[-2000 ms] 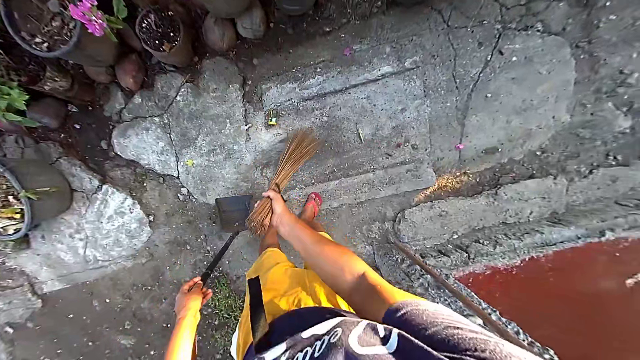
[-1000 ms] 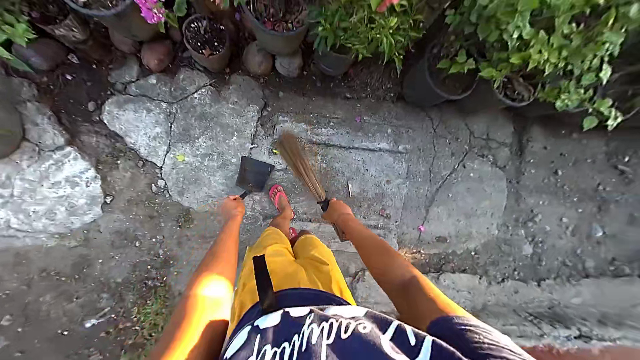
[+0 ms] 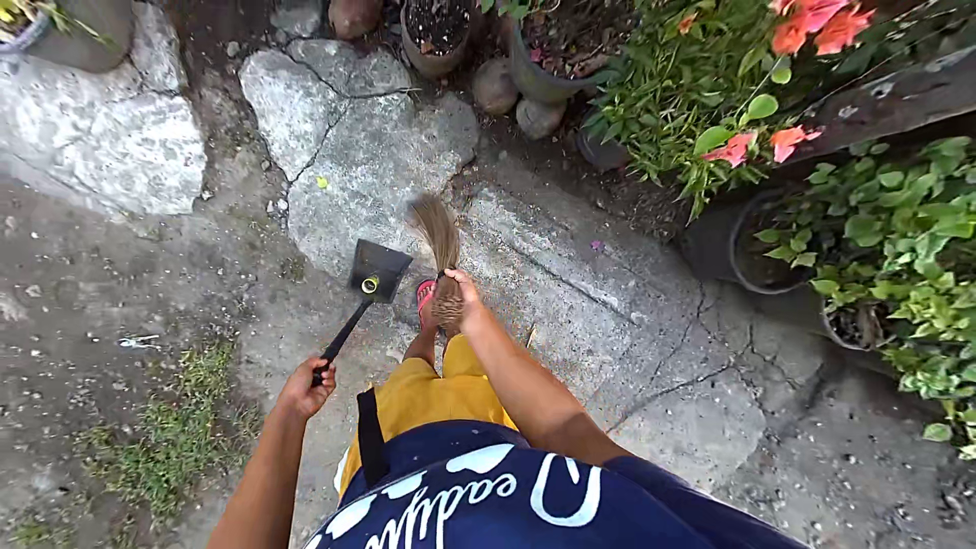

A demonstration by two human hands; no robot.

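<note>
My left hand (image 3: 313,379) is closed around the handle of a black dustpan (image 3: 380,268), whose pan lies ahead of it near my sandaled foot. A small yellow-green ring-shaped item (image 3: 370,284) rests in the pan. My right hand (image 3: 463,293) grips a stick broom (image 3: 438,232) at its bound middle, the bristles pointing forward and slightly left, their tips blurred. The broom head is just right of the dustpan, over the cracked concrete. A pink sandal (image 3: 425,299) shows partly between the two tools.
Potted plants (image 3: 770,244) and orange-pink flowers (image 3: 823,27) line the right and top. Round stones (image 3: 494,86) sit by the pots. A cracked concrete slab (image 3: 335,152) spans the middle, with a small yellow-green leaf (image 3: 322,182) on it. Grass (image 3: 164,435) grows at lower left.
Two seconds ago the dustpan and broom were close together; one second ago they were apart, with the pan showing no ring. Now the ring is in the pan. The view has swung considerably.
</note>
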